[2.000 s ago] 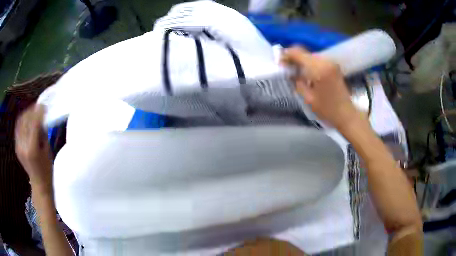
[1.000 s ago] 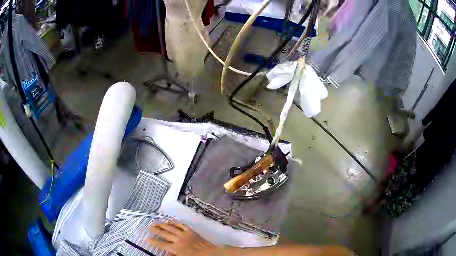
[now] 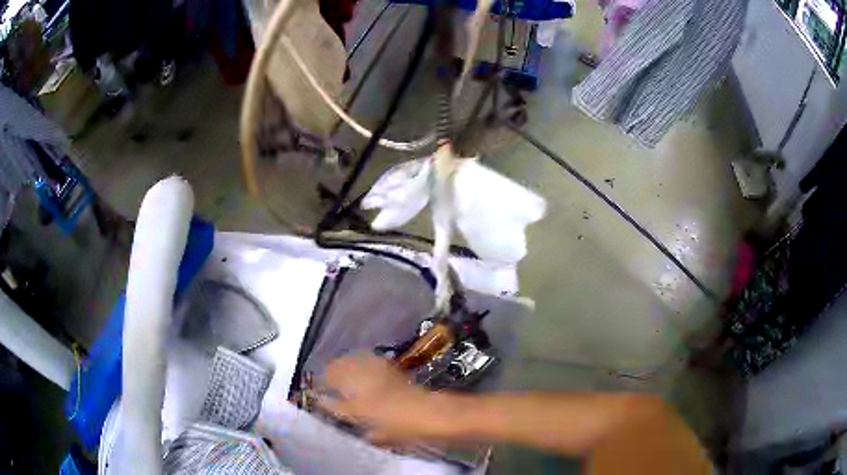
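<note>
The steam iron [image 3: 469, 360], with a tan wooden handle and metal body, sits on the grey-brown rest pad [image 3: 367, 301] at the right of the pressing table. My right hand [image 3: 367, 394] is blurred over the pad's near edge, just left of and below the handle. Whether its fingers touch the handle cannot be told. The striped garment [image 3: 218, 452] lies at the lower left, with a small striped section [image 3: 235, 388] above it. My left hand is not in view.
A long white padded arm [image 3: 153, 297] stands at the left beside a blue support [image 3: 102, 376]. A wrapped hose [image 3: 443, 223] with white cloth pieces rises from the iron, with a black cable nearby. A flat pointed plate [image 3: 232, 315] lies behind the striped section. Striped garments [image 3: 664, 70] hang at the back.
My right hand has moved from the striped garment right to the pad beside the iron. The hose, cable and white cloth have shifted in view. Earlier both hands were in view at the padded board.
</note>
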